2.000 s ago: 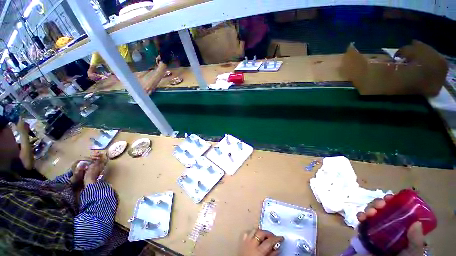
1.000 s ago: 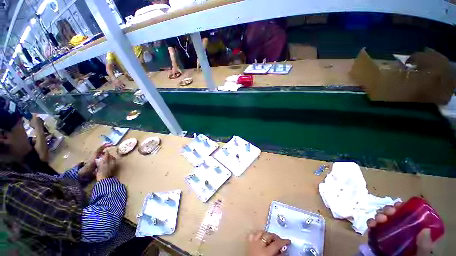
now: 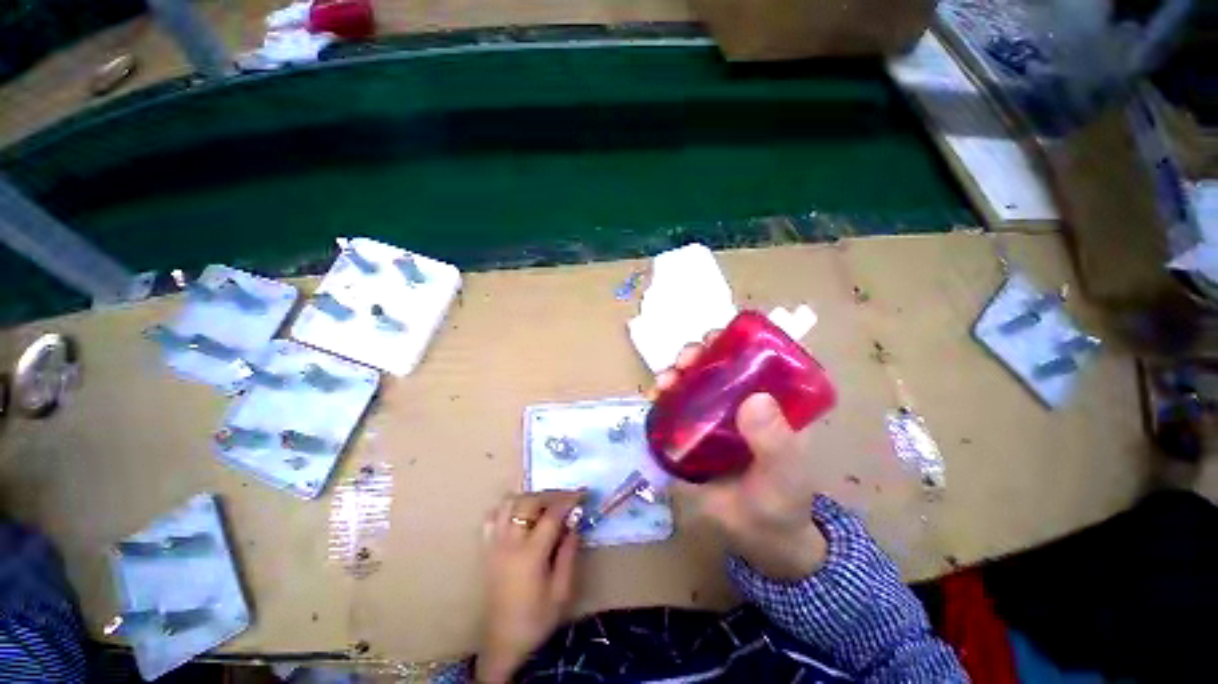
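Observation:
A pale square plate [image 3: 588, 461] with rounded corners and metal posts lies on the bench in front of me. My left hand [image 3: 530, 555], with a ring on one finger, is at its lower left corner, fingertips at a post there. My right hand [image 3: 761, 474] grips a squeeze bottle [image 3: 748, 390] of red liquid, tipped down to the left over the plate's right side. The thin nozzle [image 3: 623, 498] points at the lower part of the plate, near my left fingertips. The bottle hides the plate's upper right corner.
A white rag [image 3: 684, 301] lies behind the bottle. Several plates with posts [image 3: 297, 417] lie to the left, and another plate [image 3: 1035, 341] to the right. A green belt [image 3: 534, 147] runs behind the bench. A cardboard box [image 3: 815, 24] stands beyond it. A striped sleeve [image 3: 40, 628] shows at far left.
The view has swung right and down, so the bench fills more of it. The bottle is now fully in view with its nozzle over the plate near my left hand.

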